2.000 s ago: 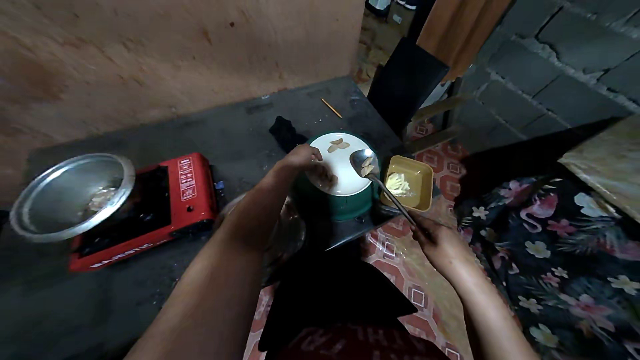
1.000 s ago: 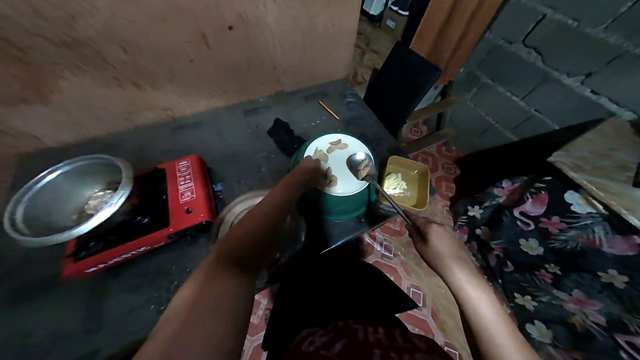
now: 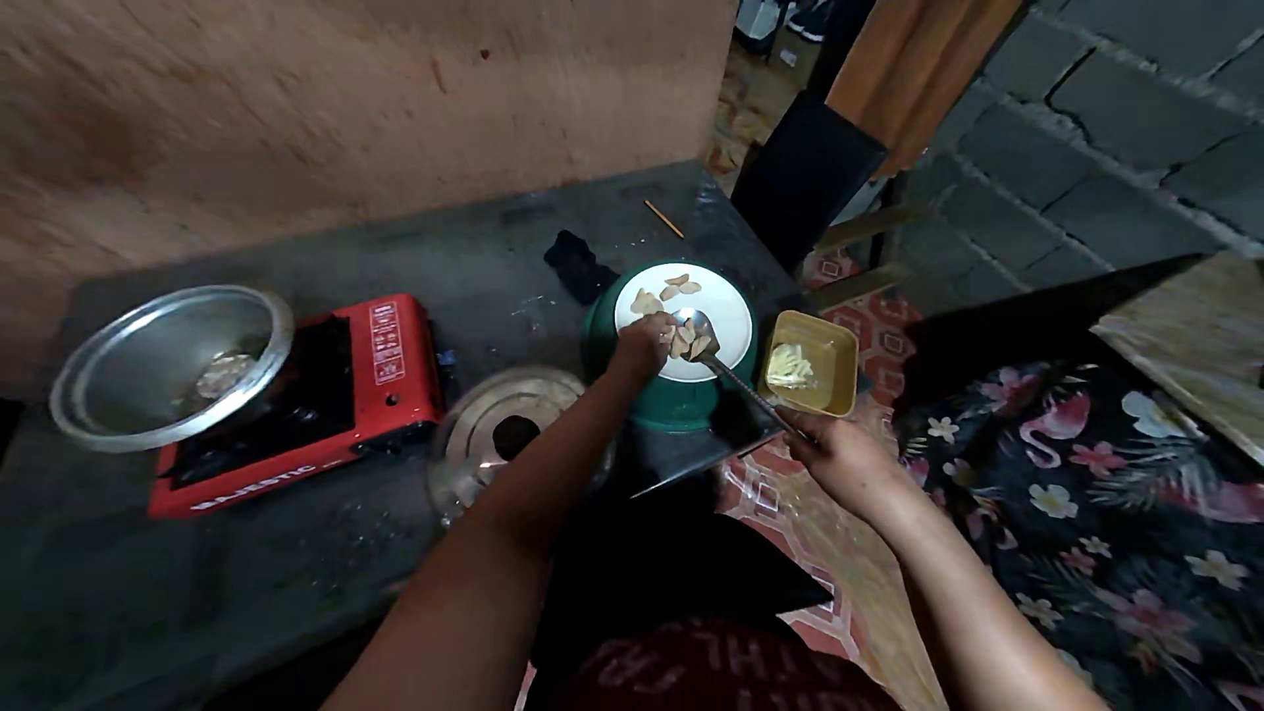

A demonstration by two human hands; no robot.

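My right hand point(image 3: 825, 444) is closed on the handle of a large metal spoon point(image 3: 736, 380), whose bowl is over a white plate point(image 3: 731, 326). Thin pale slices point(image 3: 691, 341) lie at the spoon's bowl, and more slices point(image 3: 679, 287) lie on the plate. My left hand point(image 3: 647, 341) is at the plate's left side, its fingertips by the slices near the spoon; whether it pinches one cannot be told. The plate rests on a green round container point(image 3: 671, 410). A yellow square container point(image 3: 841, 365) with pale yellow pieces point(image 3: 790, 367) in it is to the right.
A metal pot point(image 3: 118, 346) with some food inside sits on a red portable gas stove point(image 3: 405, 346) at the left. A glass lid point(image 3: 464, 425) lies under my left forearm. Beyond the plate are a black cloth point(image 3: 576, 267) and a thin yellow-brown stick point(image 3: 664, 218). A dark chair point(image 3: 810, 178) stands behind.
The spoon's bowl has moved left and nearer across the plate, toward my left hand. More slices are now gathered at the bowl than one second ago.
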